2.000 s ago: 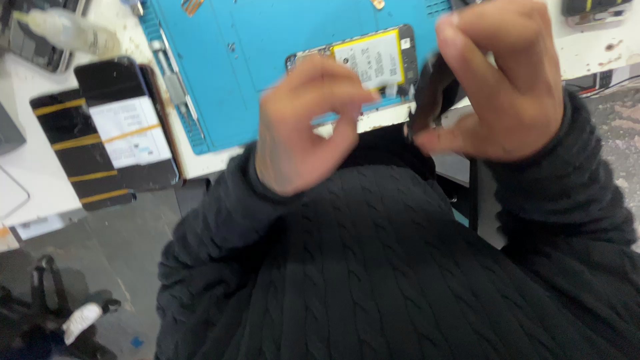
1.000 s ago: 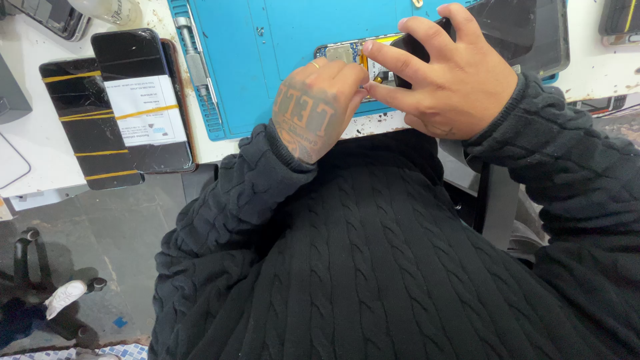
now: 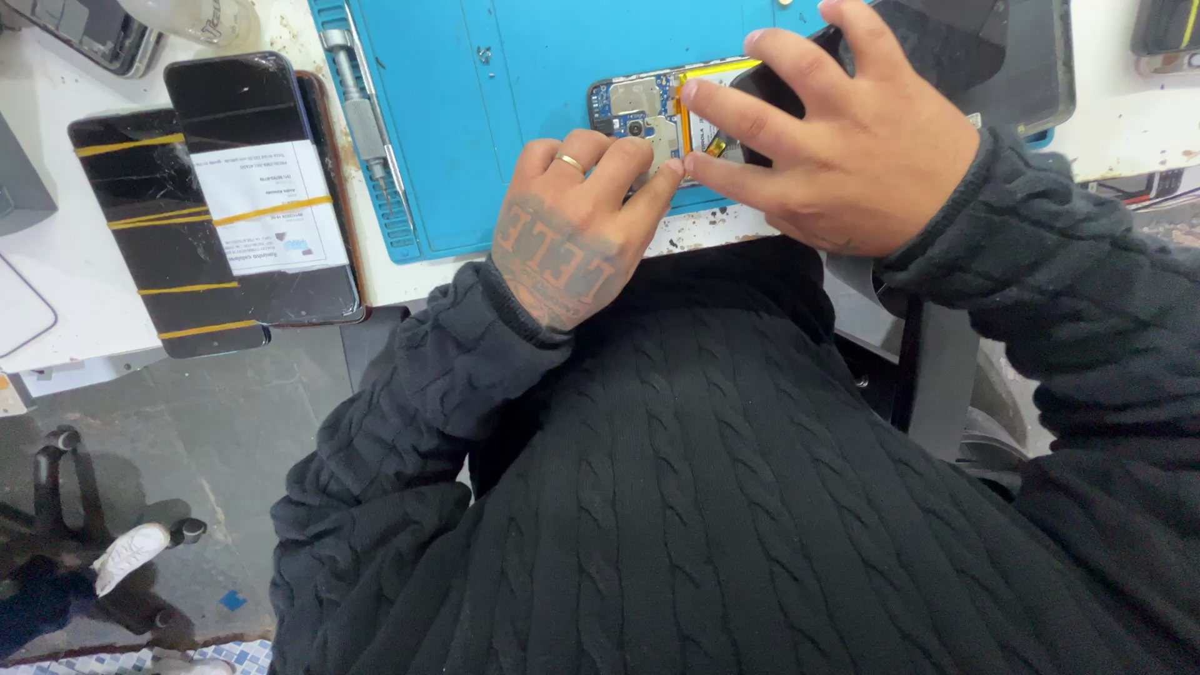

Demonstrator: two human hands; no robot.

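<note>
An opened smartphone lies on the blue repair mat, its circuit board and camera bare and a yellow-edged battery at its right part. My left hand rests over the phone's near edge, fingers bent, thumb tip close to my right fingertips; whether it pinches something small is hidden. My right hand spreads over the battery side, holding a dark glossy phone screen tilted under its fingers. A small flex cable end shows between the screen and the battery.
Left of the mat lie several phones bound with yellow rubber bands, one bearing a paper label. A screwdriver lies in the mat's left edge. A plastic bottle stands top left. Another phone part lies beyond my right hand.
Two seconds ago my right hand held a dark part up, right of the phone, and my left was raised nearer. Both hands have since come together over the opened phone.
</note>
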